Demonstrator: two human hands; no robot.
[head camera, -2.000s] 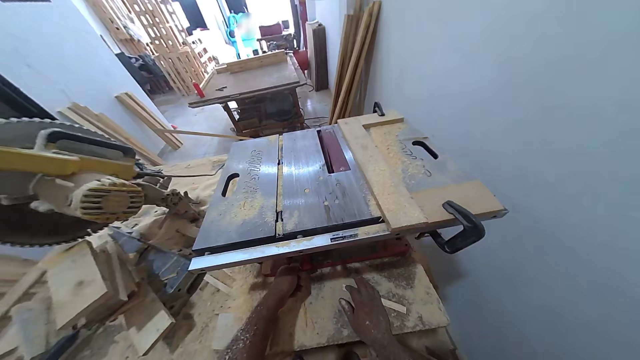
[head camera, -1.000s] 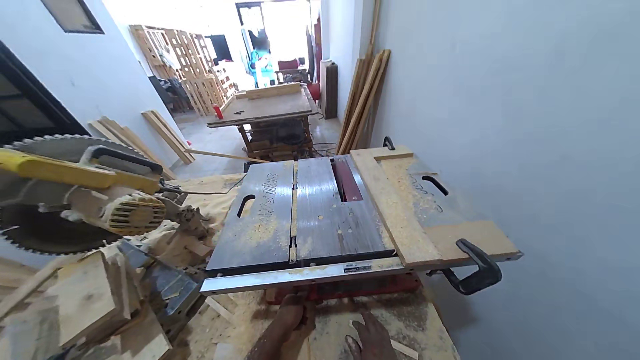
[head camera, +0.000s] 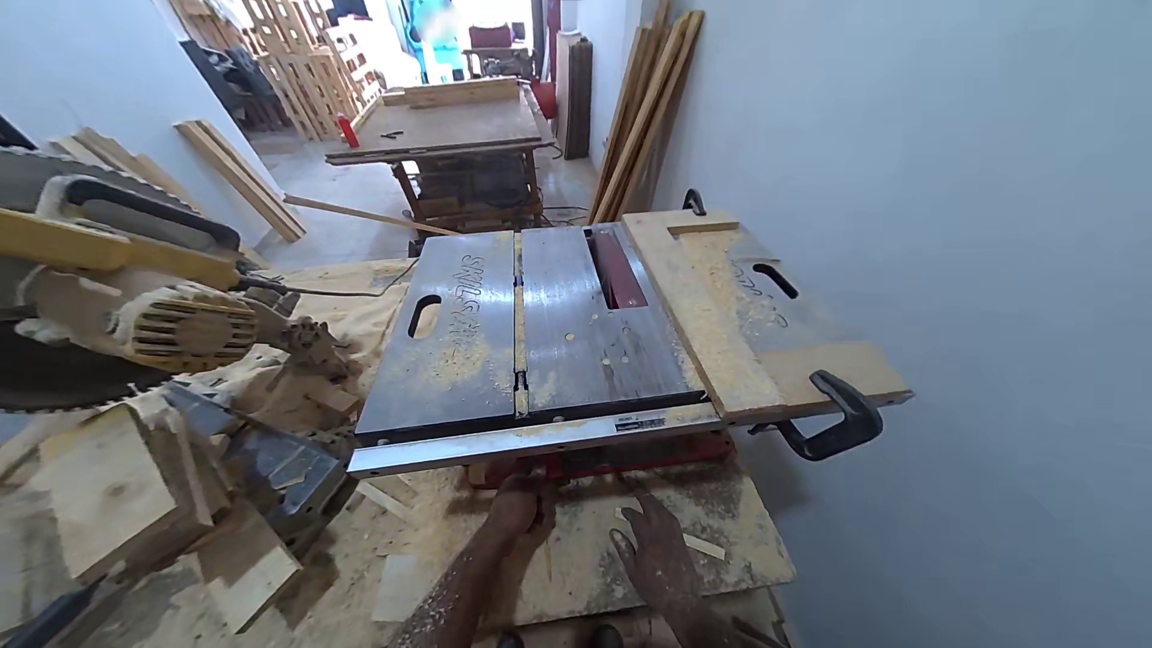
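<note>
A table saw [head camera: 576, 360] with a metal top stands on a sawdust-covered wooden board [head camera: 594, 576]. My left hand [head camera: 522, 504] is at the saw's red base [head camera: 630, 459], under the front rail; its fingers are partly hidden, and what they touch cannot be made out. Palm down on the board, my right hand [head camera: 655, 549] has its fingers spread, beside a thin wood offcut [head camera: 705, 546]. Wooden boards forming a fence [head camera: 697, 333] lie across the saw top, with a black clamp [head camera: 832, 418] at the front and another clamp [head camera: 693, 201] at the back.
A yellow miter saw [head camera: 117, 252] with a toothed blade stands at left, above piled wood offcuts [head camera: 108, 495]. The wall [head camera: 972, 225] runs close along the right. Farther back are a worktable [head camera: 450, 126], leaning planks [head camera: 643, 117] and a person [head camera: 434, 36].
The view tilted up, then partly back down. Both hands remain near the front of the saw; no clear change in what they hold.
</note>
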